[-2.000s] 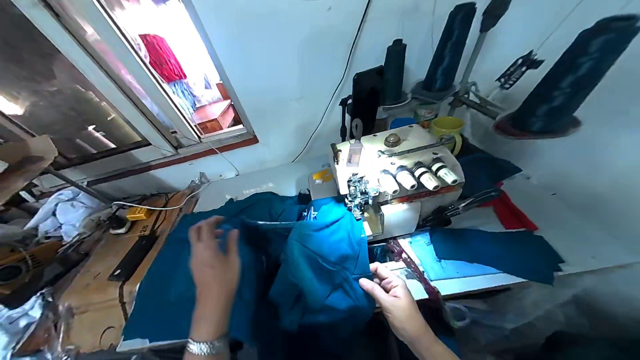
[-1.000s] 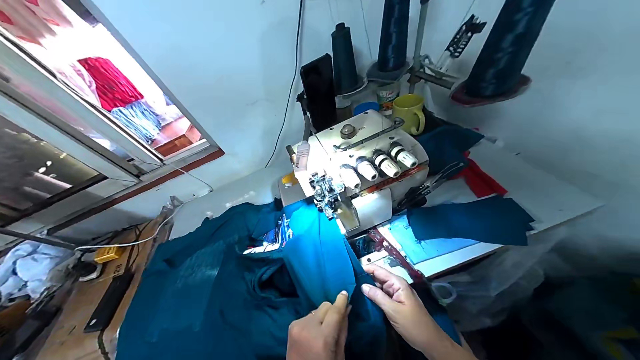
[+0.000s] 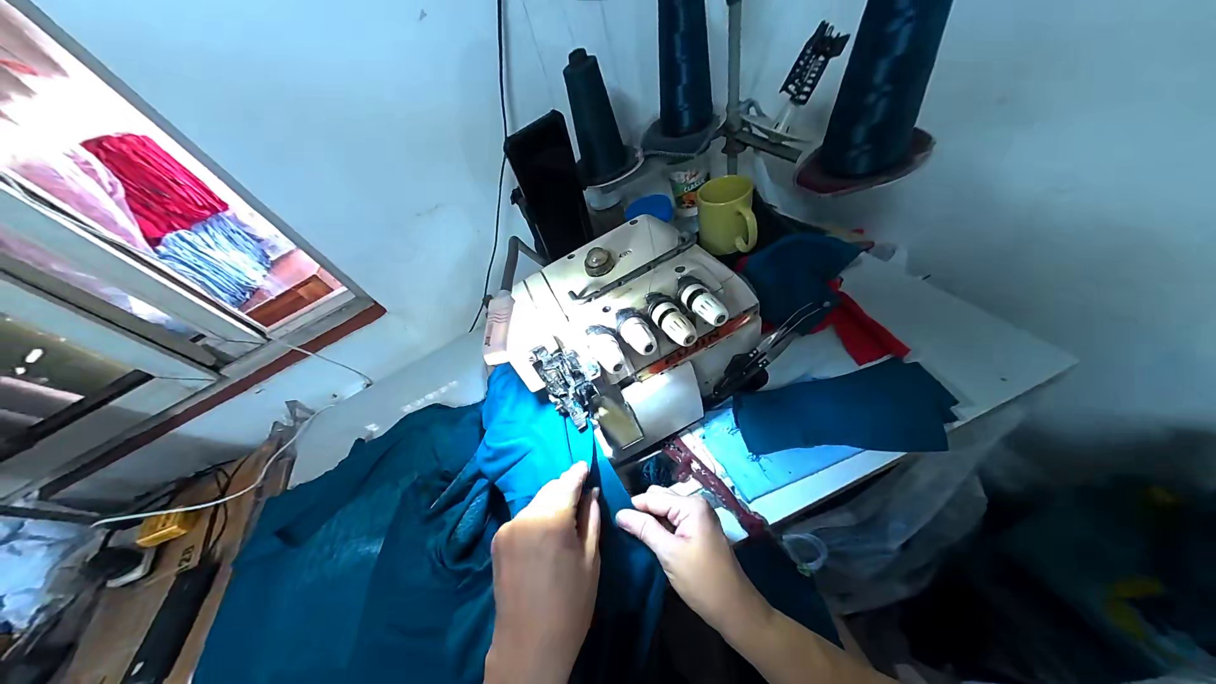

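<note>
Teal fabric (image 3: pixel 380 551) spreads over the left of the table and runs up to the presser foot area (image 3: pixel 568 385) of a white overlock sewing machine (image 3: pixel 636 294). Just in front of the foot, my left hand (image 3: pixel 551 560) pinches the fabric between thumb and fingers. To its right, my right hand (image 3: pixel 689 551) grips the fabric's edge with thumb and forefinger. The cloth between the hands is lit near the foot and hangs dark below them. Whether the needle is in the cloth cannot be told.
Thread cones (image 3: pixel 597 119) stand behind the machine, near a black phone (image 3: pixel 549 185) and a yellow mug (image 3: pixel 727 217). Right of the machine lie black-handled scissors (image 3: pixel 769 353), a teal fabric piece (image 3: pixel 845 408) and red cloth (image 3: pixel 863 328). A power strip (image 3: pixel 176 617) lies at the lower left.
My left hand, raised over the cloth at the left two seconds ago, has come to the fabric beside my right hand and has since moved up toward the foot. The view has shifted.
</note>
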